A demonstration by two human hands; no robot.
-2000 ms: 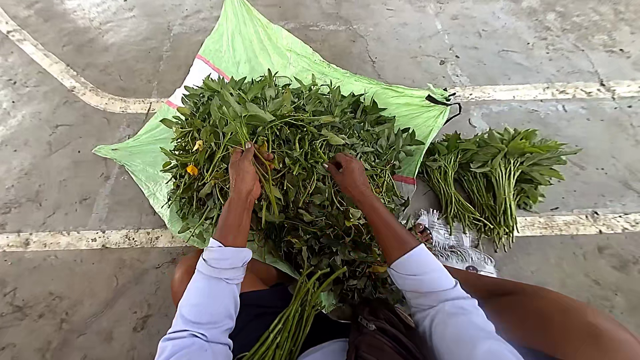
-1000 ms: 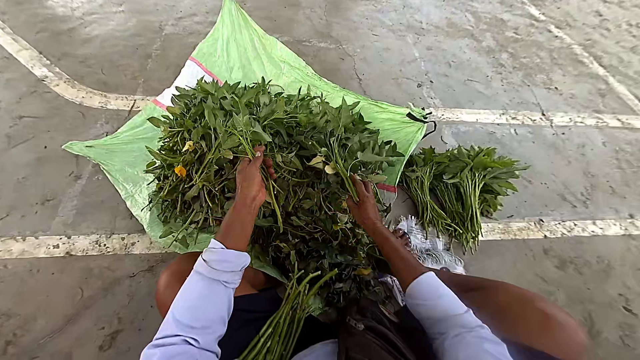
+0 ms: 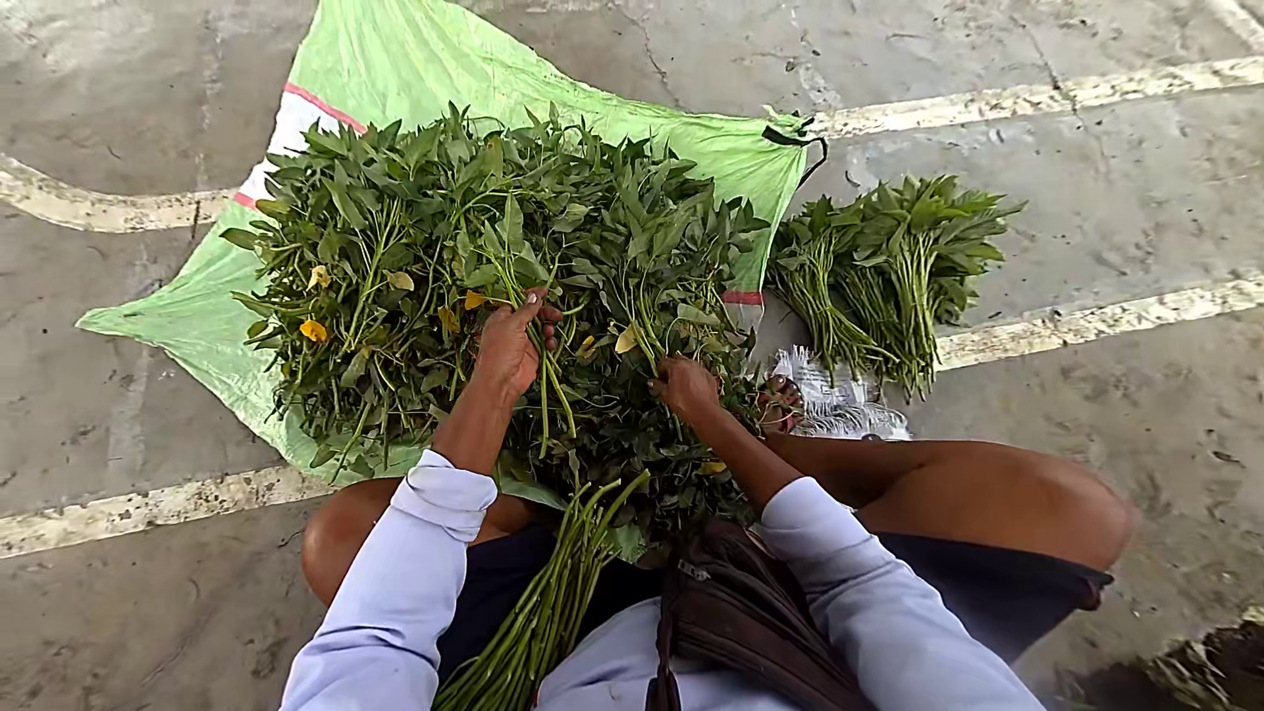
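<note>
A large heap of leafy green stems, which look like water spinach (image 3: 395,257), lies on a spread green woven sack (image 3: 632,114). My left hand (image 3: 515,341) is closed round a few leafy stems above the middle of the heap, their cut ends hanging below the fingers. To its right, my right hand (image 3: 684,387) pinches the lower ends of some stems at the heap's near right part; its fingertips are partly hidden. A bundle of bare green stems (image 3: 553,592) rests on my lap, leaves out of sight.
Tied-looking bunches of leafy stems (image 3: 889,276) lie on the concrete floor at the right, beside a white frayed woven cloth (image 3: 839,400). A dark brown bag (image 3: 741,622) sits at my waist. More plant matter (image 3: 1215,662) shows at the lower right corner.
My right hand, open beside some stems one second ago, has closed on stem ends. My left hand remains over the middle of the heap with stems in it.
</note>
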